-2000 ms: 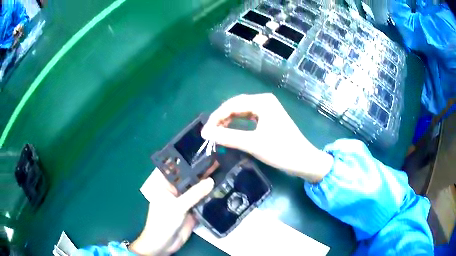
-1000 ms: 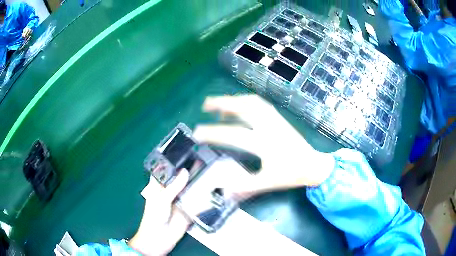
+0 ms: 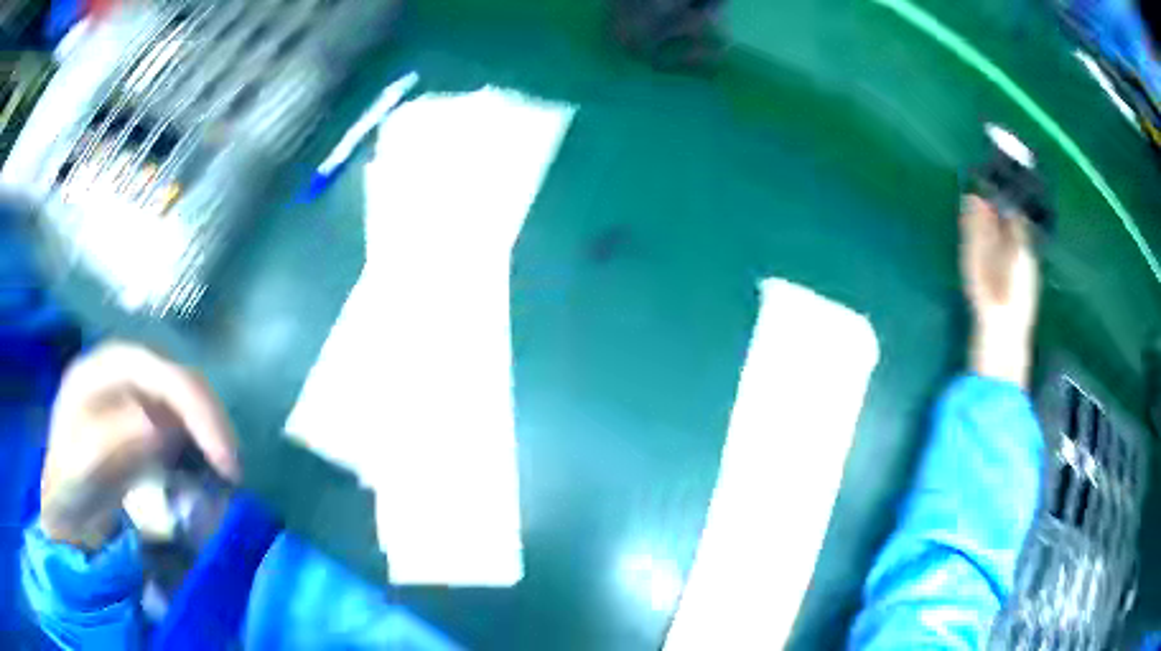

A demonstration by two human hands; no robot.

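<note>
The view is heavily blurred. My right hand [image 3: 1003, 274] is stretched away at the right and holds a small dark object [image 3: 1012, 191], which looks like the device housing; a pale patch shows just beyond it. A long white strip [image 3: 789, 458] lies on the green surface left of that arm. Several overlapping white sheets [image 3: 446, 318] lie further left, with a thin blue-white pen [image 3: 363, 134] beside them. A light blue sleeve shows at the bottom left, but I cannot make out my left hand.
At the left edge, a hand [image 3: 121, 432], apparently a coworker's, holds something small and silvery. A blurred tray stack [image 3: 153, 165] stands at the upper left; another tray stack [image 3: 1082, 496] is at the right edge. A dark housing part [image 3: 662, 28] lies at the top.
The view has swung left, bringing the white sheets and pen into sight. My right arm now reaches out with the dark object. My left hand no longer shows holding the housing.
</note>
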